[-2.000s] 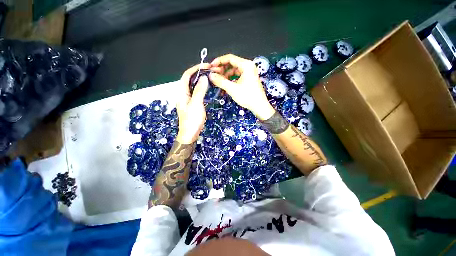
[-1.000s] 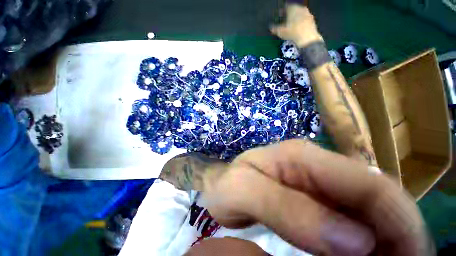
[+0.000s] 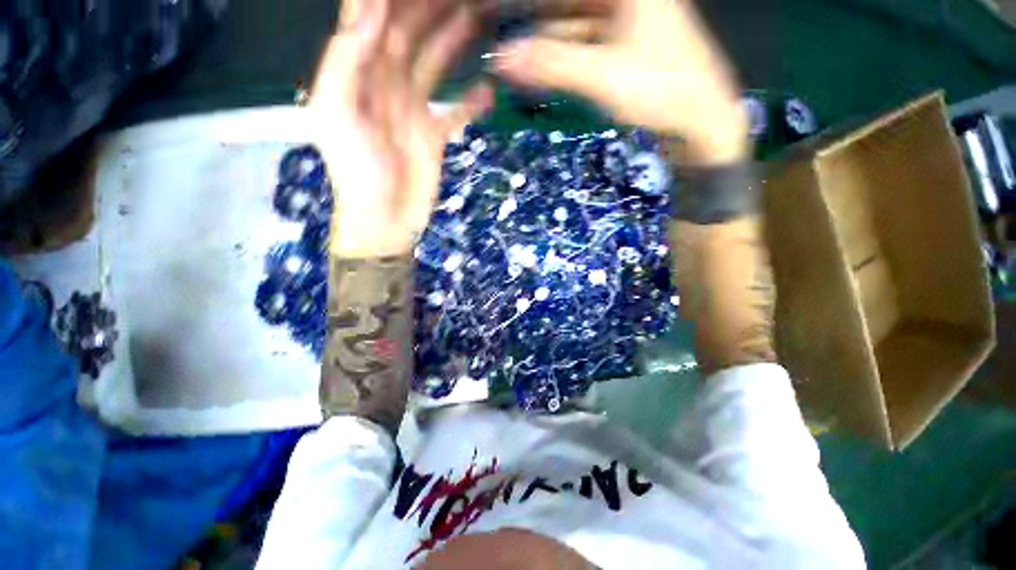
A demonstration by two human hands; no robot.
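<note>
Blue circuit boards [image 3: 557,256] with thin pale wires and small white discs lie heaped in front of me. My left hand [image 3: 390,123] is raised over the heap's left side, blurred, fingers apart, with nothing visible in it. My right hand [image 3: 635,78] is at the upper middle, also blurred, its fingertips at a small dark blue part [image 3: 513,25] near the top edge. A thin white line shows by those fingertips. The part's exact shape is unclear. The top edge cuts off some of both hands.
A white sheet [image 3: 212,267] extends left of the heap, with small dark parts [image 3: 87,332] at its left. White-faced units [image 3: 799,115] are at upper right, beside an open cardboard box [image 3: 925,278]. A shiny dark bag [image 3: 89,56] is upper left. A person's blue sleeve [image 3: 50,423] is lower left.
My left hand has moved from close below the camera to the upper left of the heap. My right hand has come back from the far upper right towards the middle.
</note>
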